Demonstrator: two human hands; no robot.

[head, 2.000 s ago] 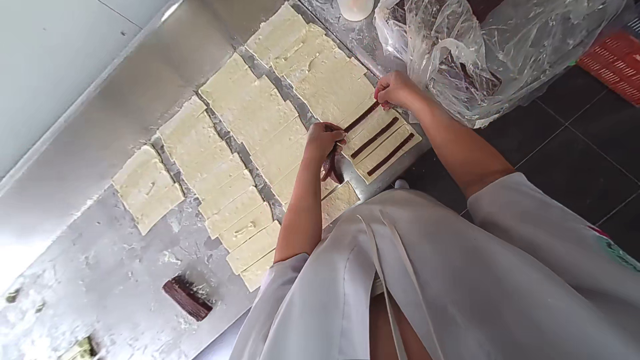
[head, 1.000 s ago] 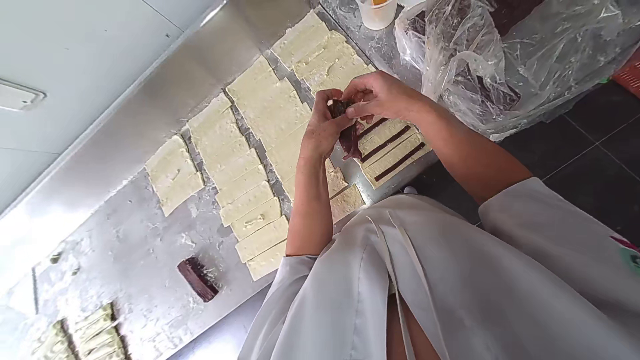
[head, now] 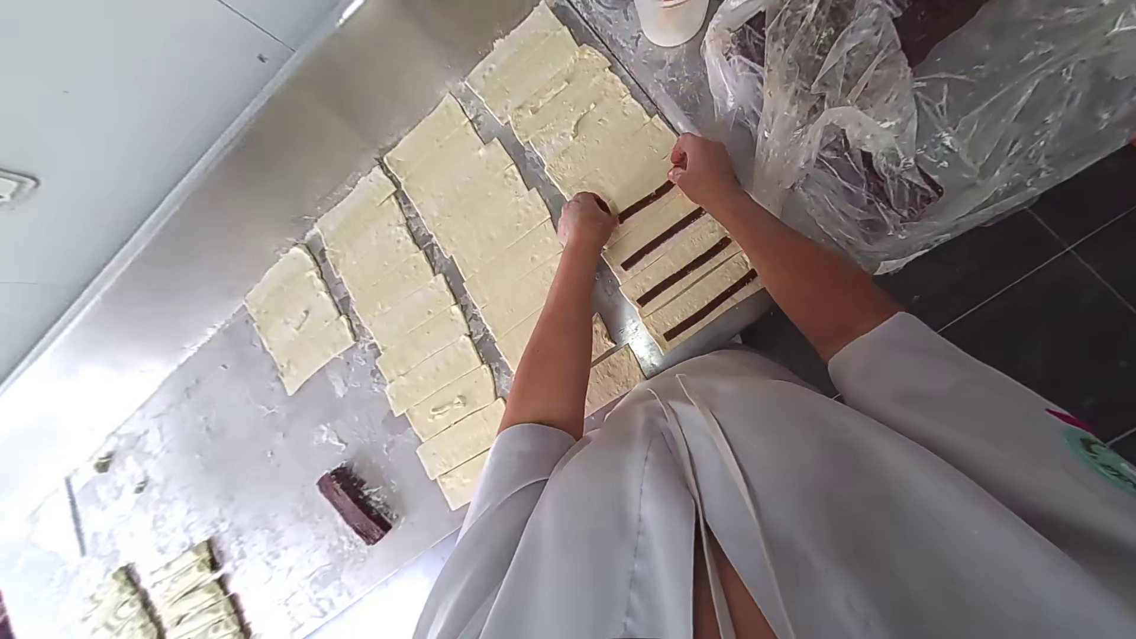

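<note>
Flat rectangular dough sheets [head: 608, 151] lie in overlapping rows on a metal worktop. Several dark brown strips [head: 683, 272] run across the sheets nearest my right side. My left hand [head: 587, 220] is at the left end of the uppermost dark strip [head: 646, 201], fingers curled, with something dark partly visible in them. At that strip's other end is my right hand [head: 701, 170], thumb and fingers pinched on it. More dough rows [head: 475, 200] extend to the left of my left hand.
A dark brown block [head: 354, 504] lies on the floured worktop [head: 266, 461] at lower left, near greenish dough pieces [head: 195, 595]. Crumpled clear plastic [head: 852, 115] and a white container [head: 672, 19] are at upper right. A metal wall panel [head: 355, 98] borders the worktop's far side.
My hands, together over the dough with dark material one second ago, are now apart at the two ends of a strip. One more dark strip lies on the dough above the earlier ones.
</note>
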